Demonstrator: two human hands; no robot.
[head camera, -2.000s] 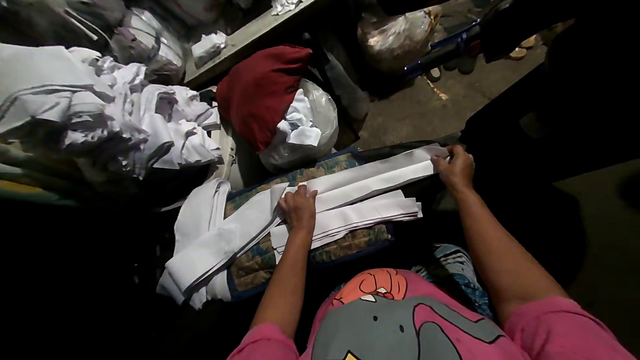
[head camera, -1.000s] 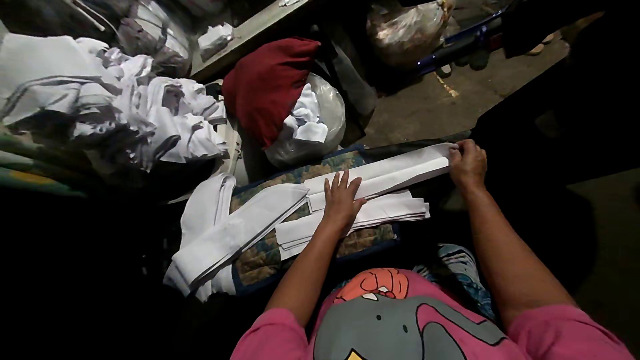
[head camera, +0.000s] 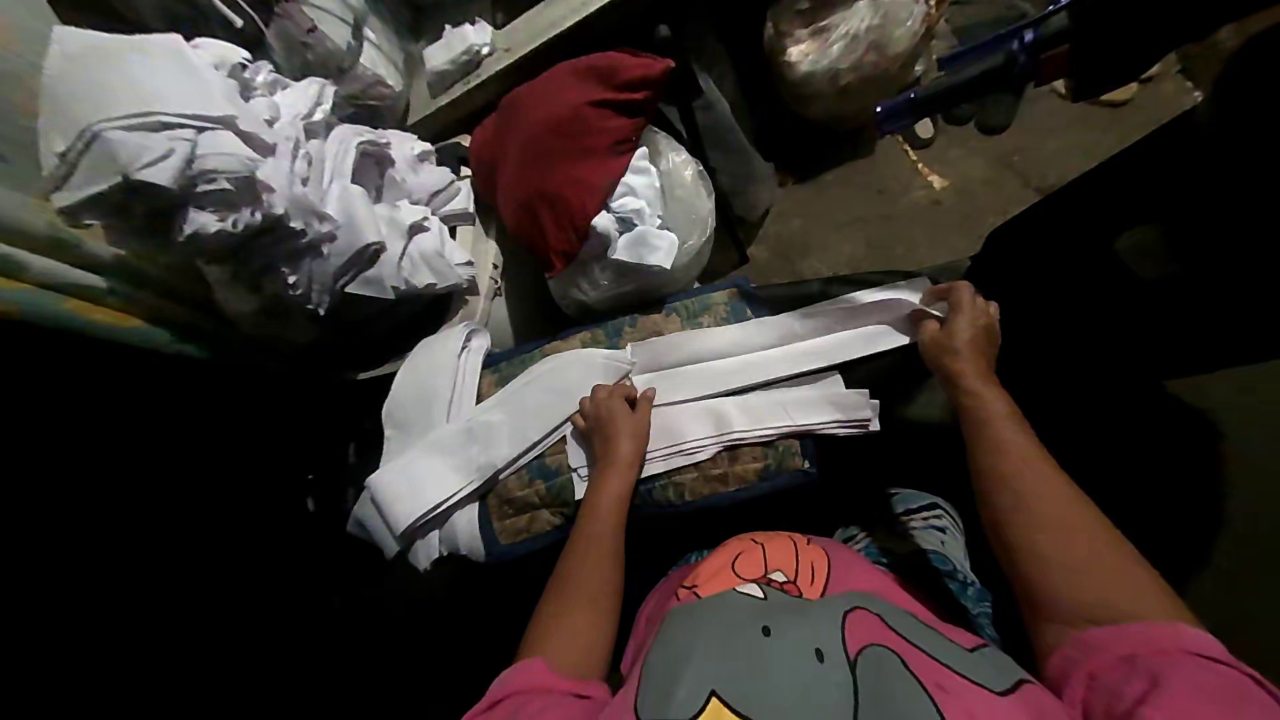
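Observation:
My right hand (head camera: 962, 330) pinches the far right end of a long white fabric strip (head camera: 780, 345), which has a lengthwise fold. The strip runs left across a quilted patterned mat (head camera: 530, 500) with dark blue edging. My left hand (head camera: 615, 425) rests near the strip's left end, fingertips bent at the edge of the white layers; whether it grips them is unclear. More long white strips (head camera: 500, 425) lie to its left, looped over the mat's left end. Below the long strip, a stack of shorter white strips (head camera: 760, 420) lies right of my left hand.
Crumpled white cloth pieces (head camera: 330, 190) form a large heap at upper left. Behind the mat stands a clear plastic bag (head camera: 690, 200) with white scraps and a red cloth (head camera: 560, 150) over it. Another filled plastic bag (head camera: 850, 50) and a blue metal tube (head camera: 960, 75) are farther back.
My left hand, spread flat on the strips one second ago, has moved left with its fingers now bent. My right hand stays at the strip's right end.

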